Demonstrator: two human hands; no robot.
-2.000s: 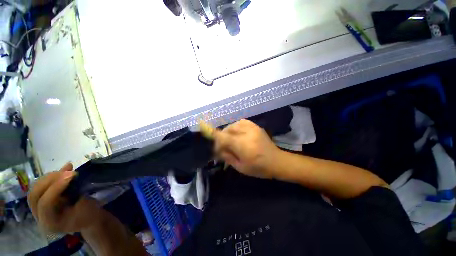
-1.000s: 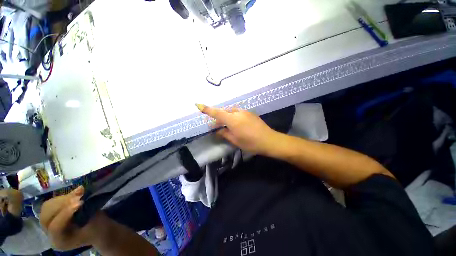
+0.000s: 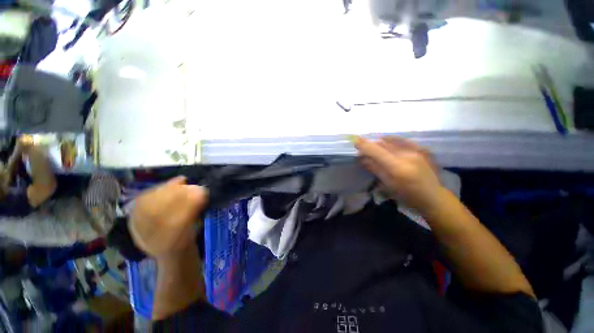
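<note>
A black and light grey garment piece (image 3: 260, 181) is stretched between my hands along the front edge of the white table. My left hand (image 3: 170, 214), blurred, is closed on its black left end. My right hand (image 3: 400, 166) holds its grey right end at the table edge, with a yellowish cover on one fingertip. White and black cloth (image 3: 277, 224) hangs below the piece in front of my body.
The sewing machine's needle area (image 3: 419, 38) is at the top. Blue and green snips (image 3: 553, 104) and a black case (image 3: 583, 107) lie at right. A blue basket (image 3: 221, 260) stands below the table edge. Another person's arm (image 3: 40, 170) shows at left.
The view has turned and shifted, so the table edge now runs level. My left hand has come nearer to my right, and the stretched piece spans a shorter width and looks bunched.
</note>
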